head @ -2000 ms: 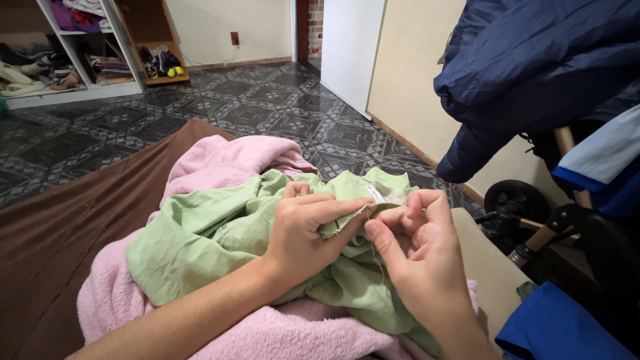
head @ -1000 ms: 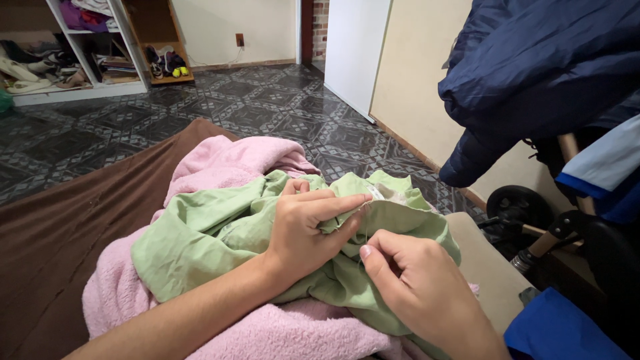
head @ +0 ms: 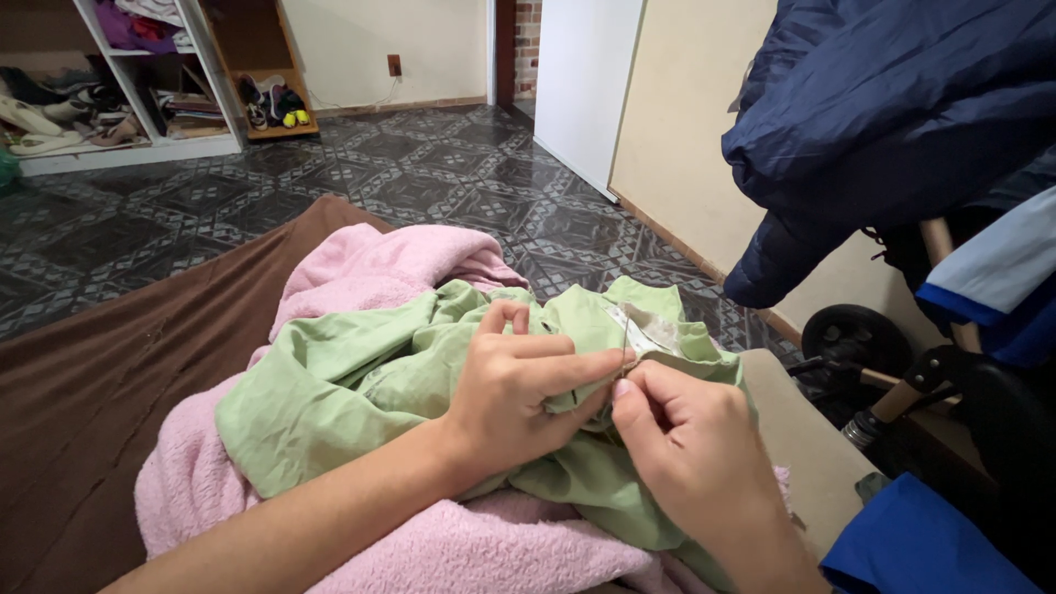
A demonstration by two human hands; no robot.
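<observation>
A light green garment (head: 363, 346) lies bunched over a pink fleece blanket (head: 462, 544). My left hand (head: 520, 388) pinches the garment's edge between index finger and thumb, beside a white label (head: 631, 330). Close against its fingertips, my right hand (head: 685, 421) holds a thin sewing needle (head: 625, 338) between thumb and index finger. The needle points upward at the cloth edge; whether it passes through the cloth I cannot tell.
Brown fabric (head: 165, 346) spreads at the left, and a beige cushioned edge (head: 796, 437) is at the right. A navy padded jacket (head: 874, 107) hangs over a wheeled frame. Blue cloth (head: 924, 544) lies lower right. Shelves with shoes (head: 124, 132) stand beyond the tiled floor.
My right hand has moved up from just below the garment's edge to my left fingertips, and the upright needle now shows there. My left hand keeps its pinch on the cloth.
</observation>
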